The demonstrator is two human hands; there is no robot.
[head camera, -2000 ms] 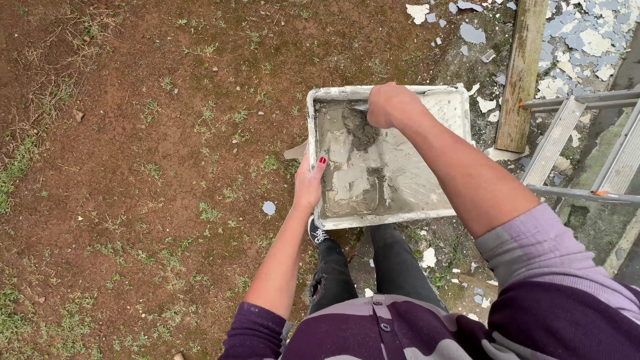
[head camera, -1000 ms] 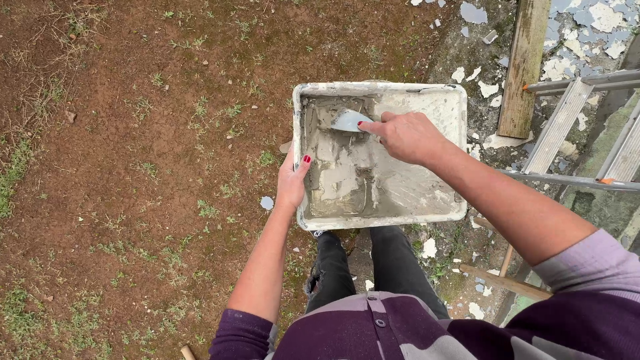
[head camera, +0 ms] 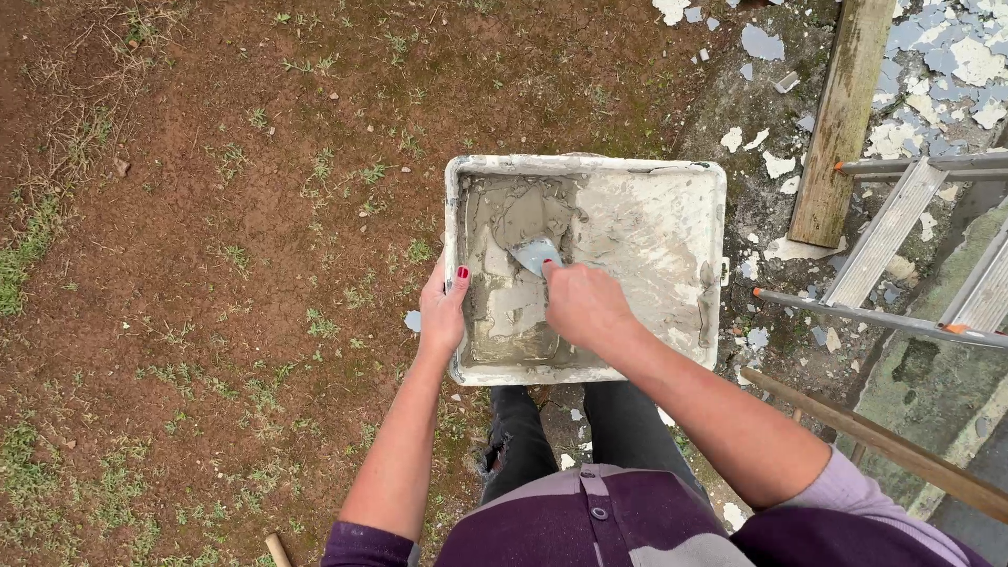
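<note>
My left hand (head camera: 443, 309) grips the left wall of a white plastic tray (head camera: 715, 236), its thumb over the rim and its other fingers hidden beneath. Grey wet mortar (head camera: 524, 211) lies heaped in the upper left of the tray, with a thin smeared layer over the rest. My right hand (head camera: 587, 305) is closed on a putty knife (head camera: 535, 253), whose handle is hidden in the fist. The knife's blade points up and left and touches the lower edge of the mortar heap.
An aluminium ladder (head camera: 886, 232) lies at the right, beside a wooden plank (head camera: 839, 126). Paint flakes (head camera: 941, 63) litter the ground there. A wooden pole (head camera: 874, 433) slants at the lower right, and a stick end (head camera: 277, 550) shows at the bottom. Bare soil with grass tufts (head camera: 323, 323) spreads to the left.
The putty knife was mostly hidden by my right hand two seconds ago; its blade now shows. Since one second ago, my right hand has moved down and left within the tray. My left hand keeps its hold.
</note>
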